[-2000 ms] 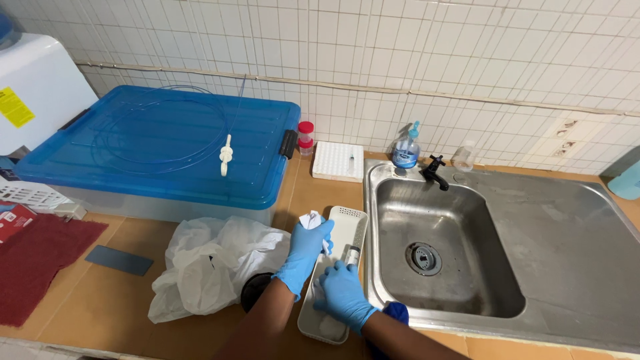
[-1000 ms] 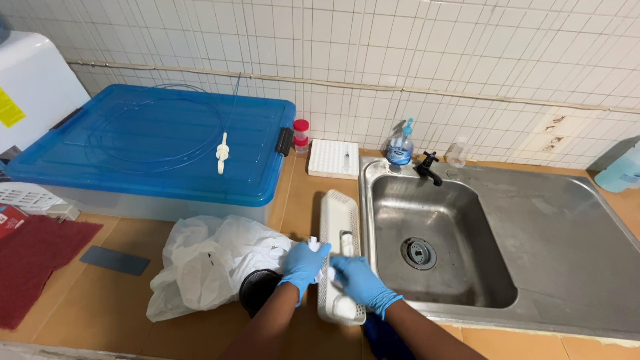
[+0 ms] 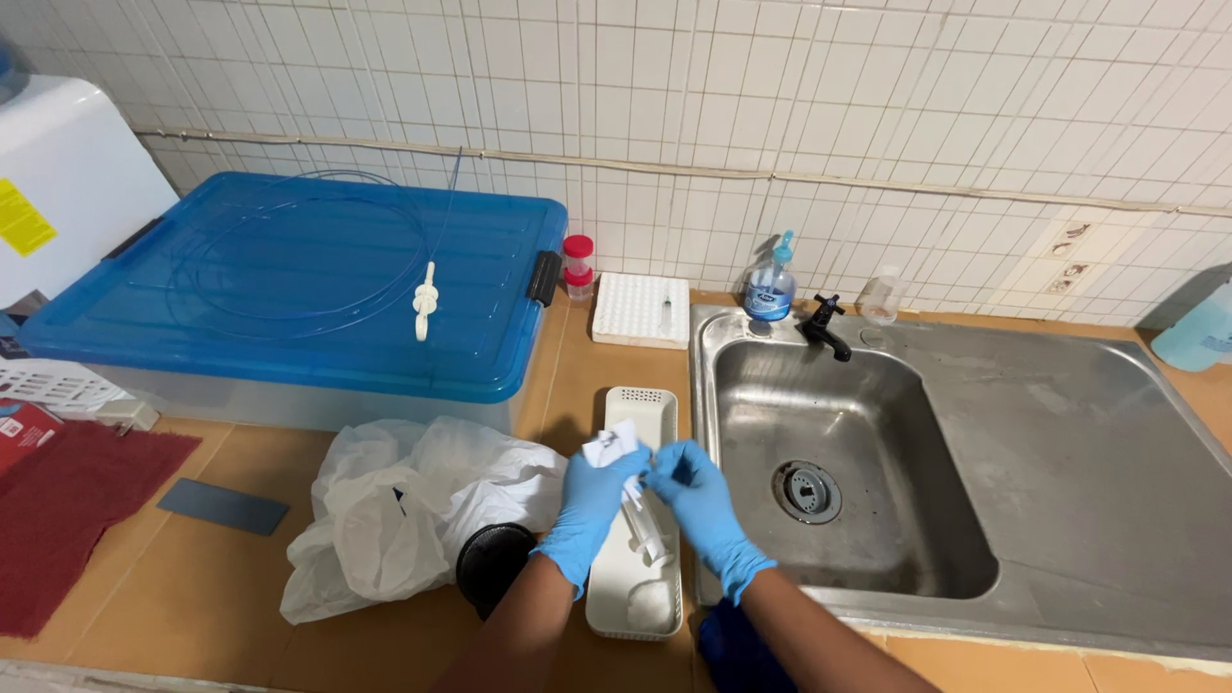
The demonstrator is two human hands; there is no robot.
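My left hand (image 3: 599, 493), in a light blue glove, grips a crumpled piece of white paper (image 3: 612, 443) with dark marks over a long white plastic basket (image 3: 641, 408). Close beside it is my right hand (image 3: 695, 491), gloved alike, its fingertips pinched together near the paper; whether they hold something small cannot be made out. A clear plastic syringe (image 3: 645, 531) slants below the hands, over the basket; its upper end is hidden. A white cotton wad (image 3: 652, 606) lies in the basket's near end.
White plastic bags (image 3: 385, 520) and a black cup (image 3: 495, 566) stand left of the basket. Behind are a blue-lidded storage box (image 3: 318, 279), red-capped containers (image 3: 577, 266) and a white rack (image 3: 640, 308). On the right is a steel sink (image 3: 847, 462) with a black tap (image 3: 824, 329) and a soap bottle (image 3: 771, 289).
My right hand has risen from low in the basket to beside my left hand and the paper. The syringe now slants below the hands.
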